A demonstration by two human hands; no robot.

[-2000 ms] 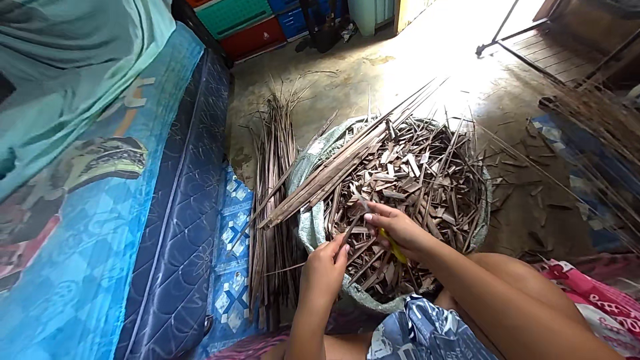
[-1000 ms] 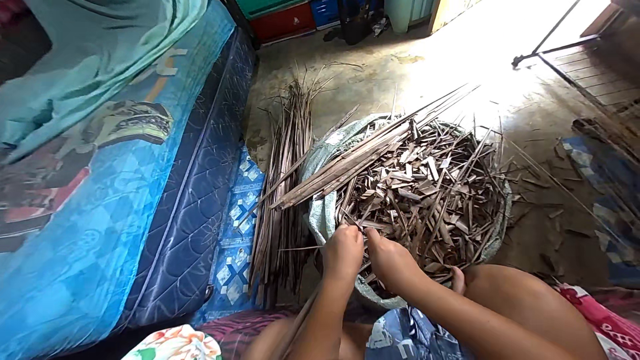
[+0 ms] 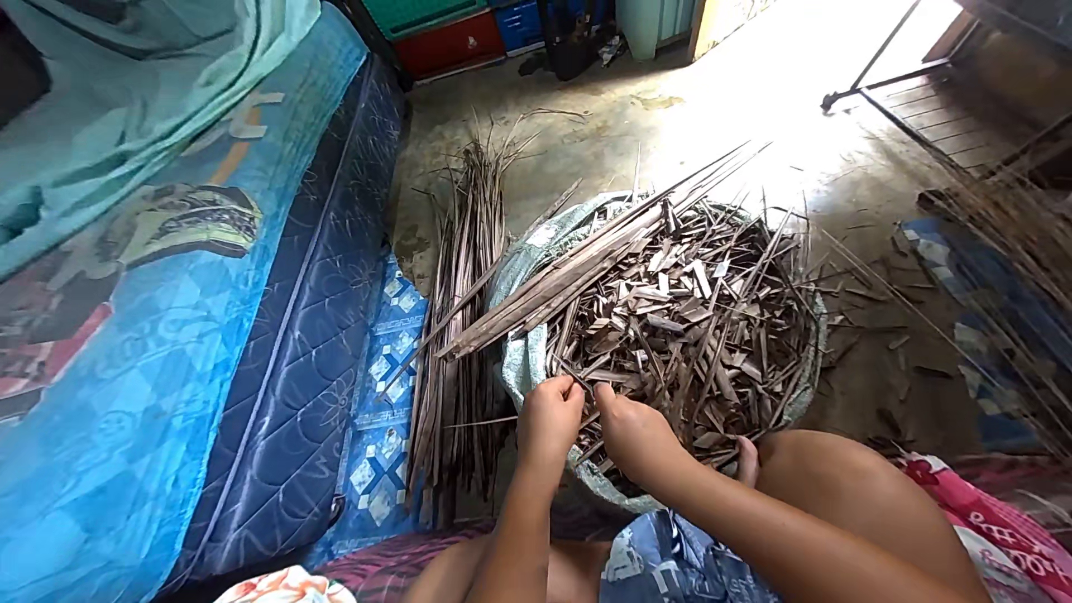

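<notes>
My left hand (image 3: 550, 421) is closed over the near left part of a woven sack, its fingertips pinching a thin dried leaf strip (image 3: 576, 374). Close beside it, my right hand (image 3: 641, 435) has curled fingers near the same strip; what it holds is hidden. The open sack (image 3: 521, 368), with a rolled rim, is full of short brown leaf pieces (image 3: 662, 322). Long dried leaf strips (image 3: 557, 289) lie slantwise across its left side. A bundle of long dried strips (image 3: 461, 251) lies on the floor left of the sack.
A blue quilted mattress (image 3: 310, 360) stands along the left side, over a blue patterned mat (image 3: 389, 402). Leaf scraps lie on the concrete floor (image 3: 871, 335) at right, near a pile of thin stalks (image 3: 1005, 226). A metal frame (image 3: 904, 81) stands at the upper right.
Two seconds ago my right hand held something yellow, which does not show now. Both hands have closed and come nearer each other at the sack's near left side.
</notes>
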